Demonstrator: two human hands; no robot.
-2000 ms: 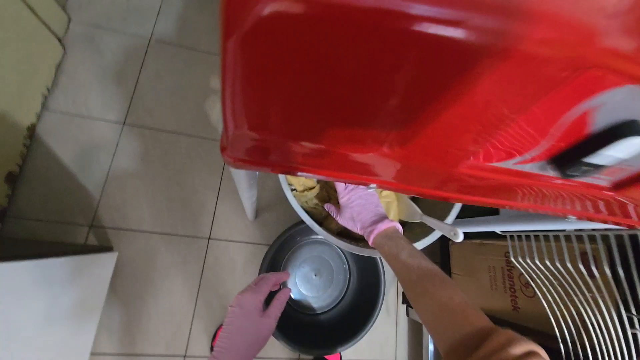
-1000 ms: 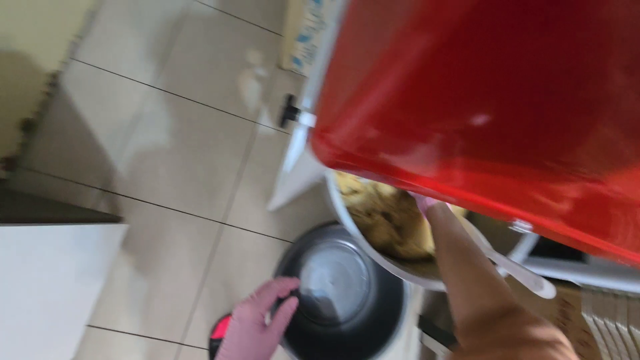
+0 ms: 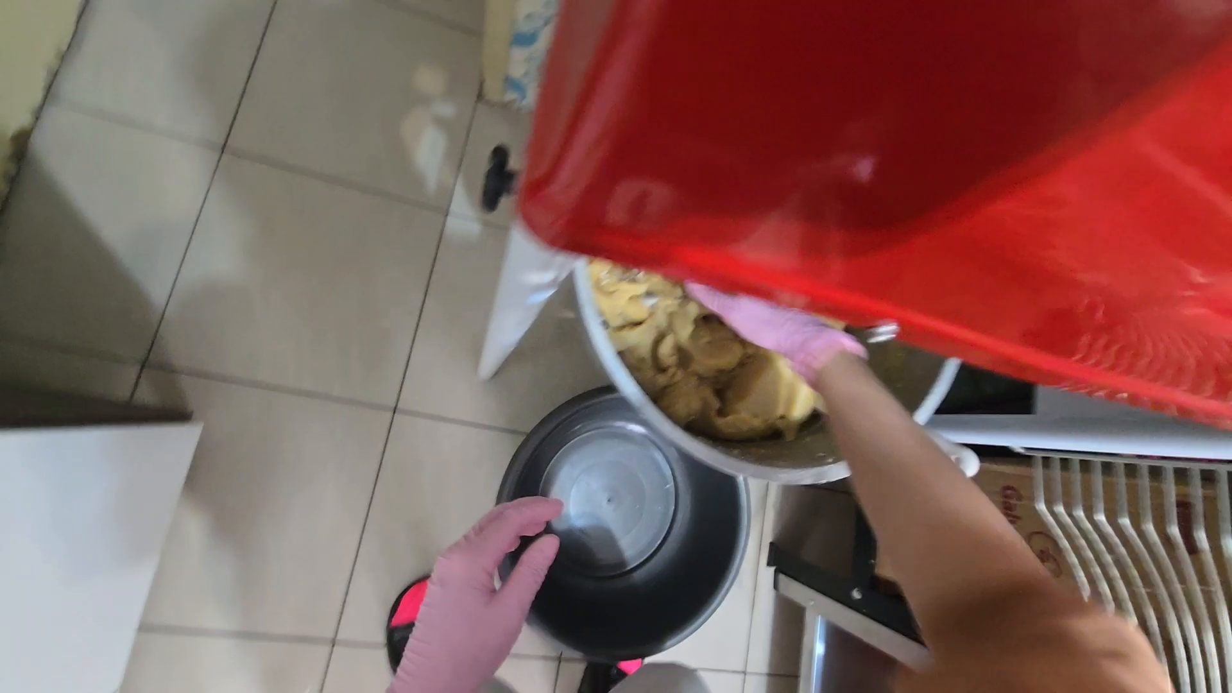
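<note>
My right hand [image 3: 770, 327], in a pink glove, reaches into a large metal pot [image 3: 770, 472] of soft yellow-brown dough [image 3: 712, 375]. Its fingertips are hidden beneath the edge of a red plastic tub [image 3: 818, 125], so I cannot tell what they hold. My left hand [image 3: 491, 577], also gloved in pink, is held over the left side of a dark round basin [image 3: 717, 577], thumb and fingers apart with nothing between them. A clear round plastic lid or dish [image 3: 611, 500] lies in the basin. Part of a metal utensil [image 3: 881, 333] shows at the red tub's edge.
A wire rack [image 3: 1145, 549] and a cardboard box [image 3: 1011, 491] are at the lower right. A white panel [image 3: 87, 539] stands at the left. A white table leg [image 3: 520, 298] rises from the tiled floor [image 3: 298, 269]. Pink-and-black footwear [image 3: 404, 616] shows below.
The view has shifted. More of the dough shows than two seconds ago. The white-handled utensil seen across the pot earlier is now mostly hidden behind my right arm.
</note>
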